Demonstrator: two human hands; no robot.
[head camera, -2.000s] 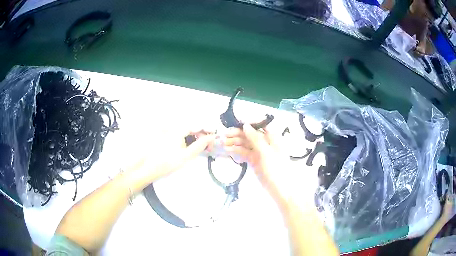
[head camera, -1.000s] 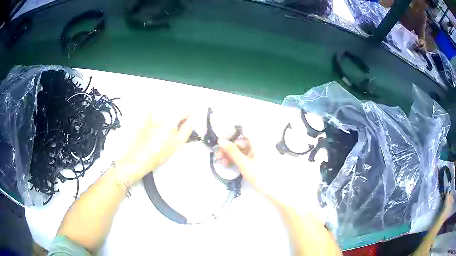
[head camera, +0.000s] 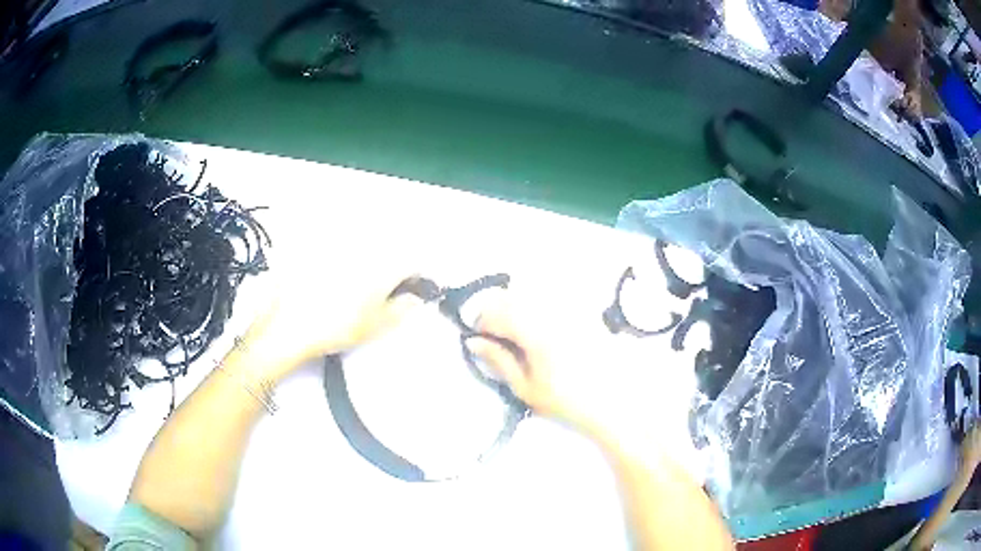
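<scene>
A dark headphone headband (head camera: 366, 433) lies as an open arc on the white sheet, its curve toward me. My left hand (head camera: 360, 323) is at its upper left end, overexposed, with a dark piece at its fingertips. A black yoke (head camera: 463, 296) sits between the hands at the top of the ring. My right hand (head camera: 514, 361) holds the fork at the band's right end, near that yoke. Glare hides the fingers' exact contact.
A heap of thin black strips (head camera: 151, 280) lies in a clear bag (head camera: 38, 269) at left. A crumpled clear bag (head camera: 828, 355) with broader black parts is at right, a loose yoke cover (head camera: 643, 307) beside it. Headbands lie on the green belt (head camera: 516, 118). Another person's arm shows lower right.
The yoke between my hands has turned, its arm now pointing right. The headband has shifted slightly right. A second headband has come further into view on the belt; the belt's units have moved left.
</scene>
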